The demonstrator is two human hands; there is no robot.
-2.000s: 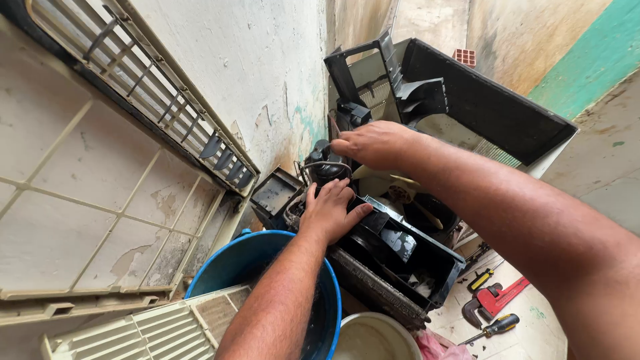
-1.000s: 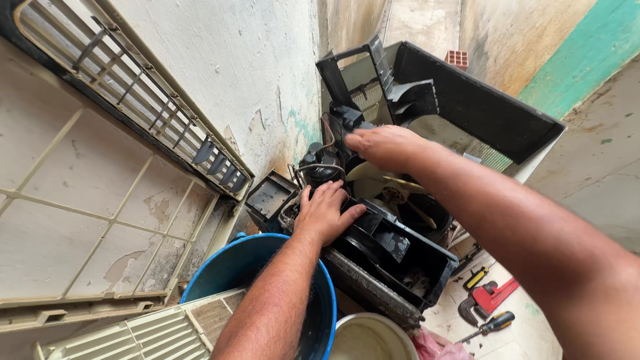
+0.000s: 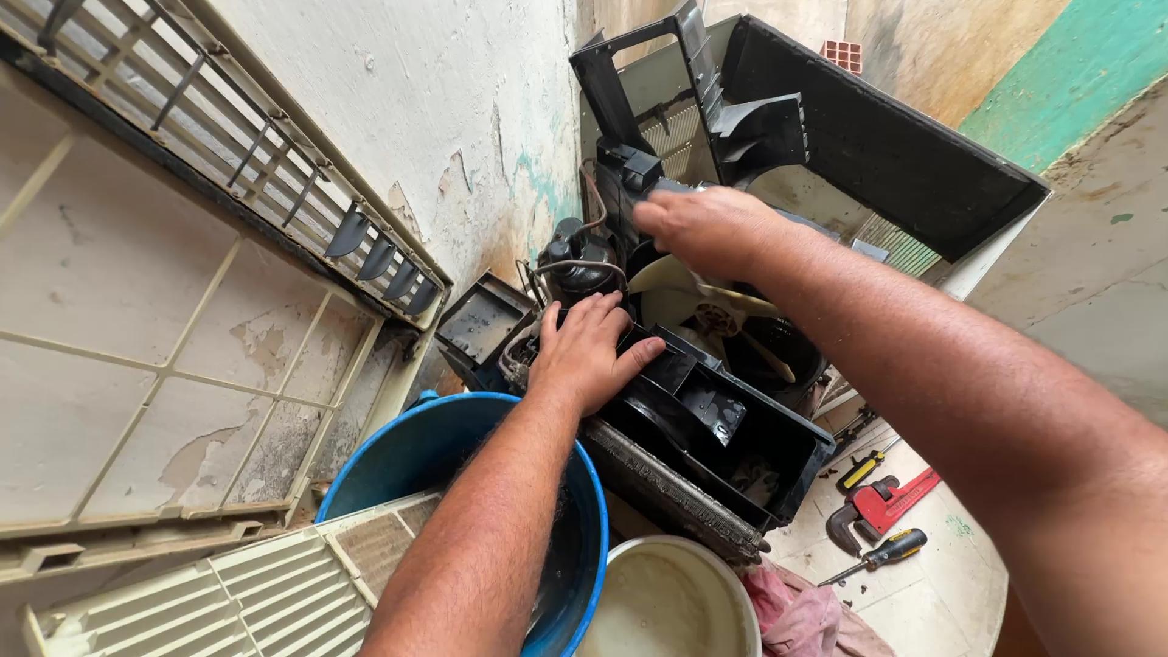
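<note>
An opened window air conditioner stands in the corner. My left hand (image 3: 593, 351) rests, fingers spread, on the near edge of its black plastic housing (image 3: 693, 401), beside the black compressor (image 3: 581, 274) with its bent copper tubing. My right hand (image 3: 707, 228) is curled above the pale fan blade (image 3: 662, 285); a blurred grey thing shows at its fingers, and what it is cannot be made out. Just left of that hand is a black plastic part (image 3: 630, 166). A black plastic frame (image 3: 707, 82) leans inside the unit's outer casing (image 3: 876, 137).
A blue bucket (image 3: 598, 538), with a cream grille (image 3: 265, 584) across it, and a white bucket (image 3: 671, 598) stand in front. On the floor lie a red pipe wrench (image 3: 885, 511), screwdrivers (image 3: 894, 550) and a pink cloth (image 3: 794, 611). A louvred front panel (image 3: 169, 365) leans at the left.
My right hand, low beside the compressor two seconds ago, has moved up and to the right, over the fan. My left hand has stayed on the housing.
</note>
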